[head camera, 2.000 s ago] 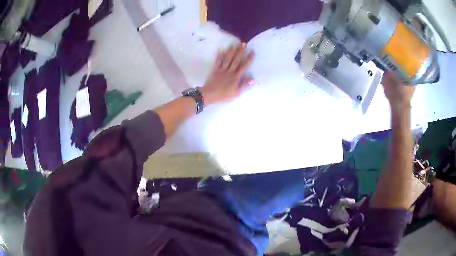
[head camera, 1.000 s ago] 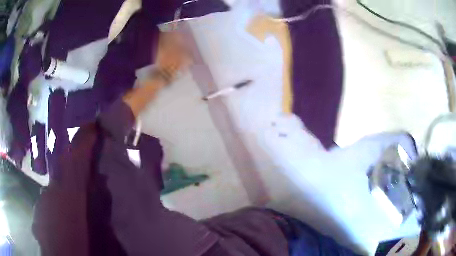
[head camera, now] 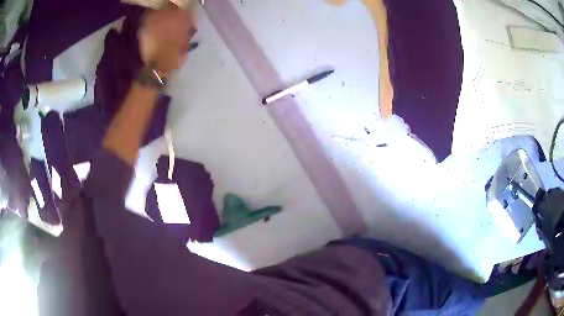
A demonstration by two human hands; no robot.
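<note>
My left hand (head camera: 166, 38) is at the upper left, blurred, over dark purple fabric (head camera: 117, 68). A cream piece (head camera: 151, 3) shows at its fingertips at the top edge; whether it is gripped I cannot tell. The cutting machine's metal base plate (head camera: 514, 197) lies on the table at the right, its dark body cut off by the picture's edge. My right hand cannot be made out there. A dark purple fabric lay (head camera: 427, 68) with a curved edge stands at the upper right, a yellowish strip (head camera: 383, 62) along its left side.
A black and white marker pen (head camera: 297, 86) lies across a mauve band (head camera: 309, 148) on the white table (head camera: 229, 123). A green clamp (head camera: 244, 213), a white tag (head camera: 171, 202) on purple cloth and a white roll (head camera: 60, 92) are at the left. White paper (head camera: 510, 80) is upper right.
My left hand has gone from the white table to the fabric at the upper left. The view has swung left, so the machine now stands at the right edge and my right hand has left view.
</note>
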